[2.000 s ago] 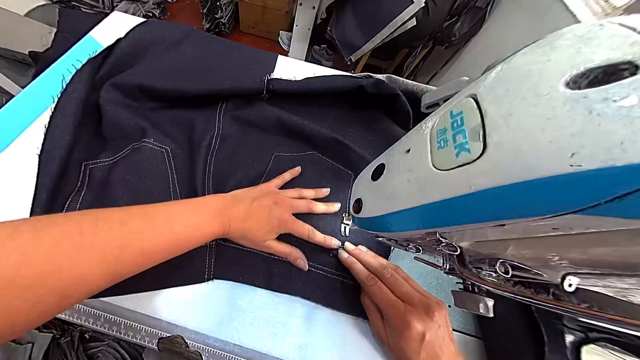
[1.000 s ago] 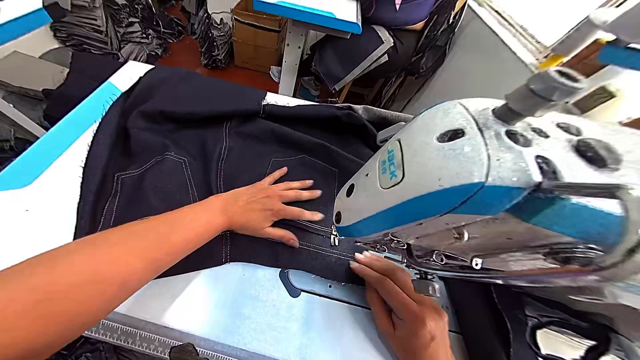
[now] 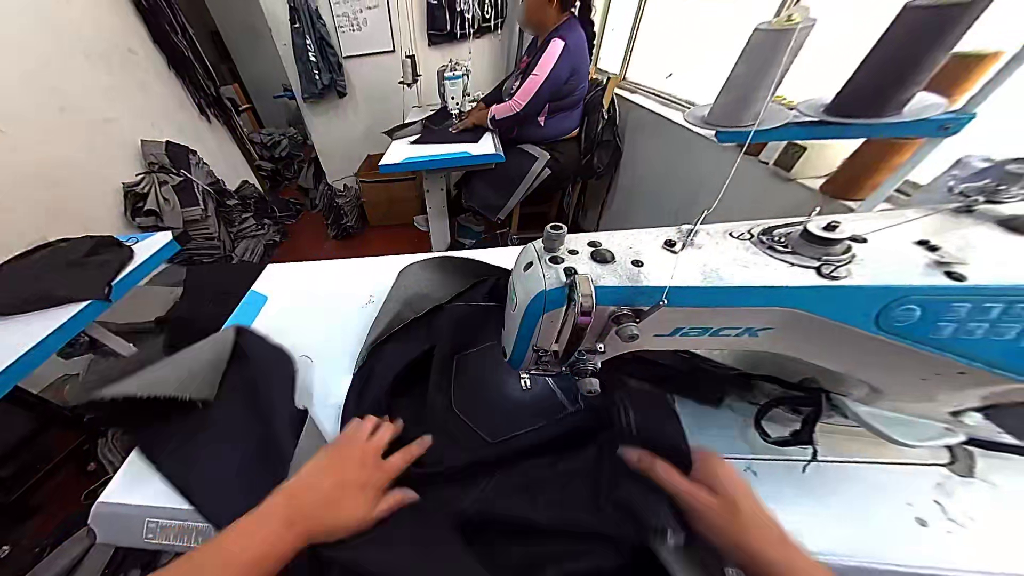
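Observation:
Dark denim trousers (image 3: 552, 472) lie bunched on the white sewing table, partly beneath the head of a Jack sewing machine (image 3: 720, 320). Their stitched pocket (image 3: 496, 392) shows just left of the presser foot (image 3: 525, 381). My left hand (image 3: 348, 480) rests on the cloth at the left with its fingers spread. At the right, my right hand (image 3: 704, 496) is slightly blurred against the edge of the denim, thumb over the cloth; whether it pinches the fabric is unclear. Part of the garment (image 3: 240, 416) hangs over the table's left edge.
Thread cones (image 3: 764, 72) stand on a rack at the upper right. Ahead, a person (image 3: 544, 80) works at another sewing table (image 3: 440, 160). Piles of cut denim (image 3: 208, 208) and a cardboard box (image 3: 388, 192) sit on the floor. A side table (image 3: 144, 264) holds dark cloth at the left.
The view has swung up and round, showing more of the room. The trousers have been turned and bunched under the machine head. My hands have moved apart, one at each side of the cloth.

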